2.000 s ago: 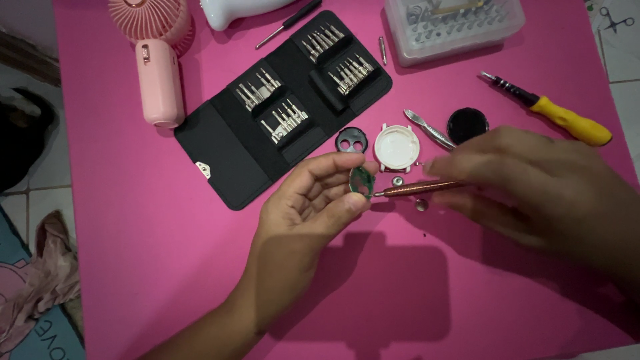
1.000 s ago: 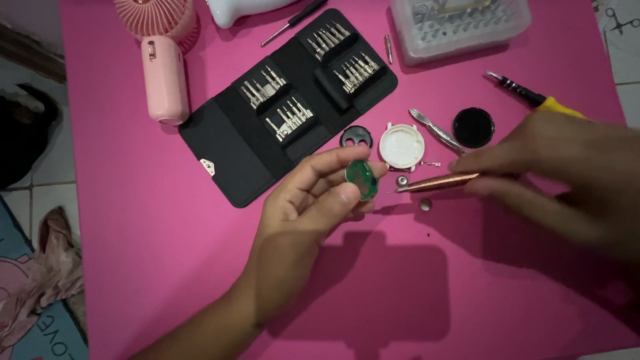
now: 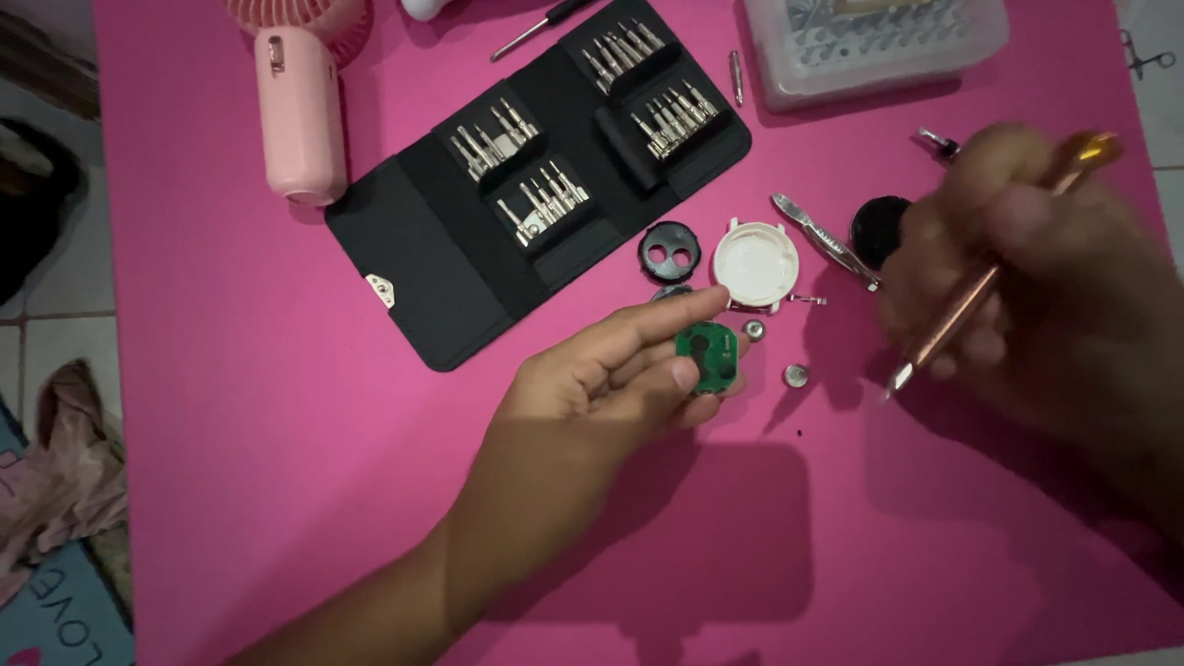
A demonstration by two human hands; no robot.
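Between the thumb and fingers of my left hand [image 3: 610,379] is a small green circuit board [image 3: 720,359]. My right hand [image 3: 1027,268] grips a slim copper-coloured tool [image 3: 957,310] with a pale metal tip, which points down and left, apart from the board. Just above my left fingertips lie a white watch case [image 3: 756,264] and a black plastic disc with two holes [image 3: 669,252]. Two small button cells [image 3: 795,376] rest right of the board. Metal tweezers [image 3: 825,242] and a round black part [image 3: 879,231] are beside my right hand, which partly covers the latter.
An unfolded black bit case [image 3: 453,305] with rows of screwdriver bits spans the upper left, beside a pink handheld fan [image 3: 301,120]. A clear plastic box [image 3: 786,79] stands at the top right. A dark-handled screwdriver [image 3: 523,42] lies behind the case.
The copper-coloured tool was at the board, then near the button cells; now my right hand holds it farther right and more upright. My left hand keeps the board, its face now turned more to view.
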